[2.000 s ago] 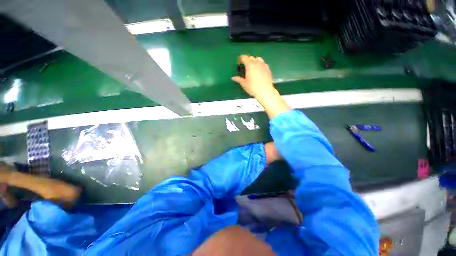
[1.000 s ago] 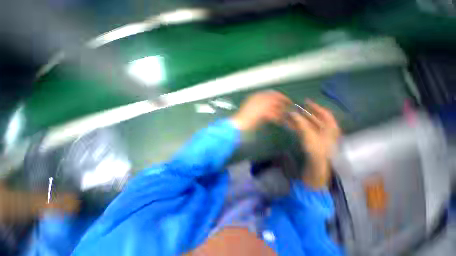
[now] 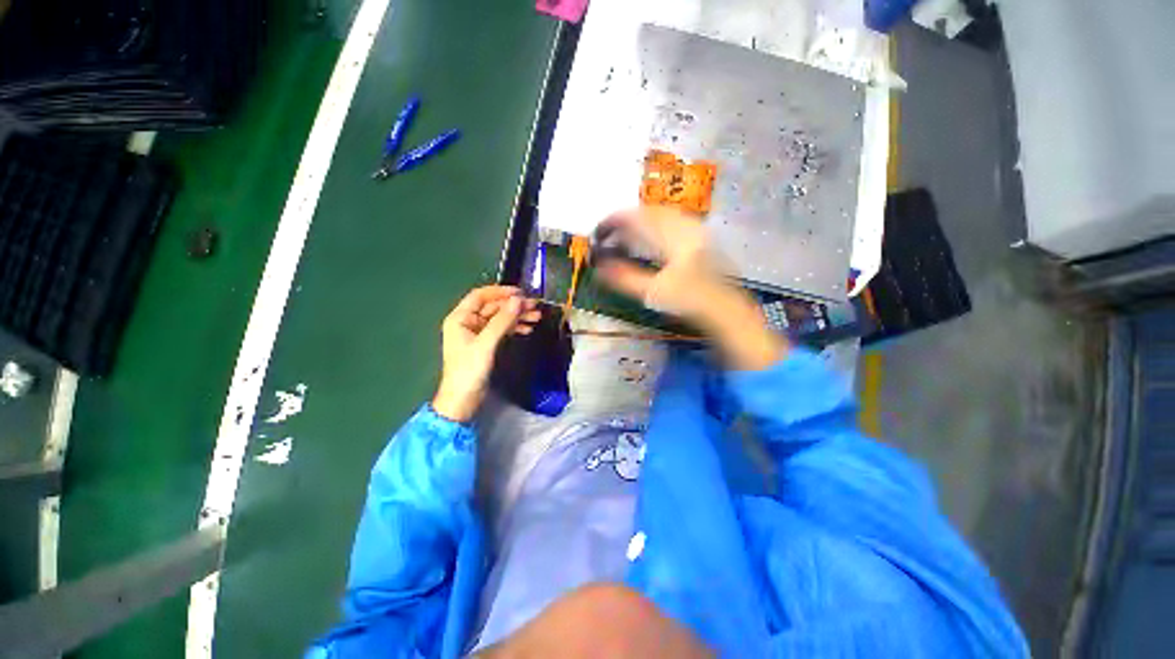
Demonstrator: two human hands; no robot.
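My right hand (image 3: 664,264) is blurred over the near-left edge of the grey metal plate (image 3: 773,129); a dark object shows at its fingertips, too blurred to name. My left hand (image 3: 483,328) is just left of the plate's ledge, its thumb and fingertips close together; I cannot tell if it holds anything. The orange fixture (image 3: 679,182) sits on the grey plate, just beyond my right hand. The thin orange lead (image 3: 575,264) hangs at the ledge's left end, between my hands.
Blue-handled side cutters (image 3: 412,144) lie on the green bench. White scraps (image 3: 277,425) lie nearer me. A white rail (image 3: 277,309) runs along the bench. Black stacked trays (image 3: 77,245) stand far left. A dark keypad device (image 3: 799,317) is right of my right hand. A pink block (image 3: 562,9) is at the top.
The view has turned right from the green bench to the white machine. My hands, close together a second ago, are now apart, the right one over the plate's near edge.
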